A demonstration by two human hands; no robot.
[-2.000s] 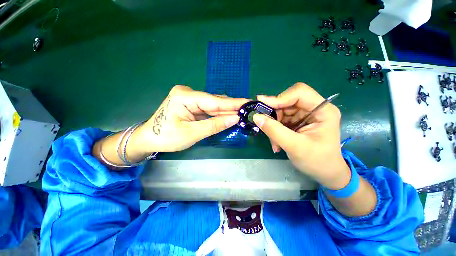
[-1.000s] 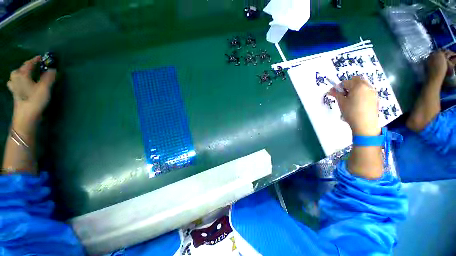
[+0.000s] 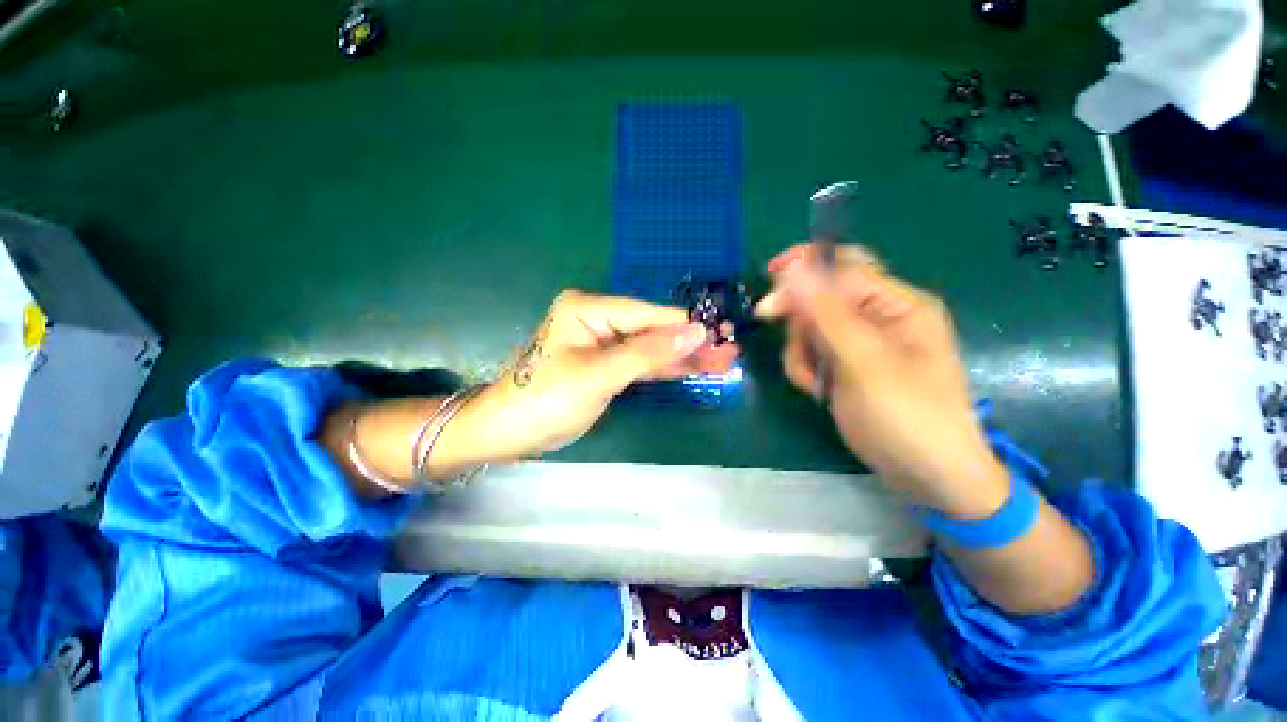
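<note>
My left hand [image 3: 600, 370] holds a small black spidery part [image 3: 717, 306] between thumb and fingertips, over the near end of the blue gridded mat [image 3: 679, 191]. My right hand [image 3: 882, 353] is blurred, just right of the part, and holds the slim metal tweezers [image 3: 833, 226] with one end pointing up and away. Whether the right fingertips touch the part cannot be told. A round black housing [image 3: 360, 31] with a yellowish centre lies on the belt at the far left.
Several spidery parts [image 3: 1004, 155] lie on the green belt at right; more are on the white sheet [image 3: 1200, 381]. A white crumpled piece [image 3: 1179, 59] is upper right. A white box [image 3: 71, 374] stands at left. The pale metal edge [image 3: 635, 522] runs in front.
My left hand has come back from the far left and my right hand from the white sheet. The spidery part is now in my left fingers. A round housing now lies at the far left.
</note>
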